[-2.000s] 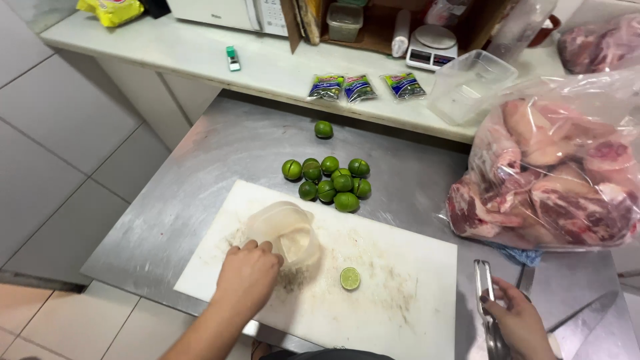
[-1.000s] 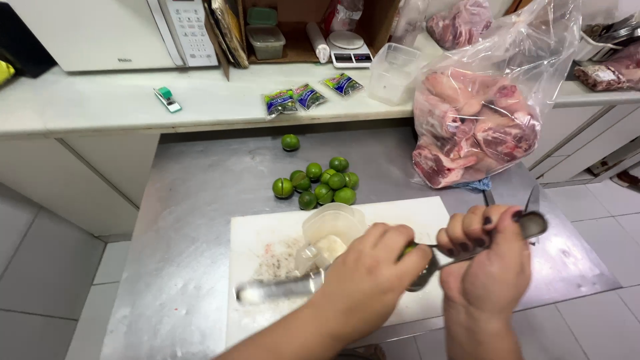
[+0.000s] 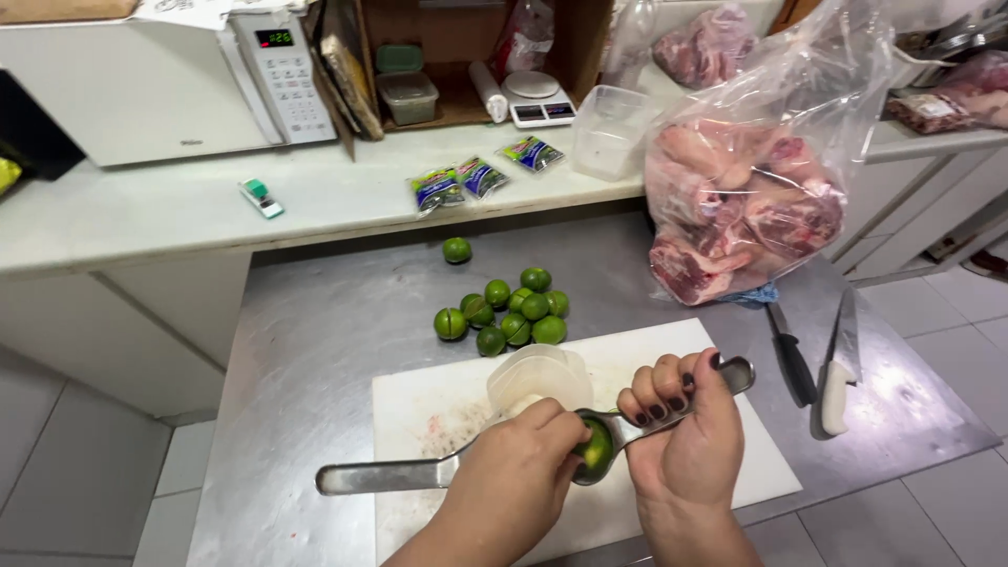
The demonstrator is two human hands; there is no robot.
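Note:
My right hand [image 3: 685, 425] is closed around one handle of a metal citrus squeezer [image 3: 630, 431], which lies spread wide over the board. A lime half [image 3: 596, 449] sits in its cup, green skin showing, and the fingers of my left hand [image 3: 512, 472] are on it. The squeezer's other handle sticks out left beyond my left hand; whether that hand also grips the metal is hidden. Just behind stands a translucent plastic container [image 3: 543, 378] on the white cutting board [image 3: 425, 394]. Several limes [image 3: 516, 328], some with cuts in the skin, lie on the steel table behind the board.
A clear bag of raw meat [image 3: 740, 205] stands at the back right. A black-handled knife [image 3: 794, 370] and a white-handled knife [image 3: 836, 394] lie right of the board. On the counter are seasoning packets [image 3: 437, 189], an empty plastic tub [image 3: 606, 134], a kitchen scale [image 3: 539, 102] and a microwave [image 3: 157, 87].
Two seconds ago my left hand was at the container and my right hand held the squeezer at the right. The cut lime half has left the board. Both hands are now together at the squeezer, over the board.

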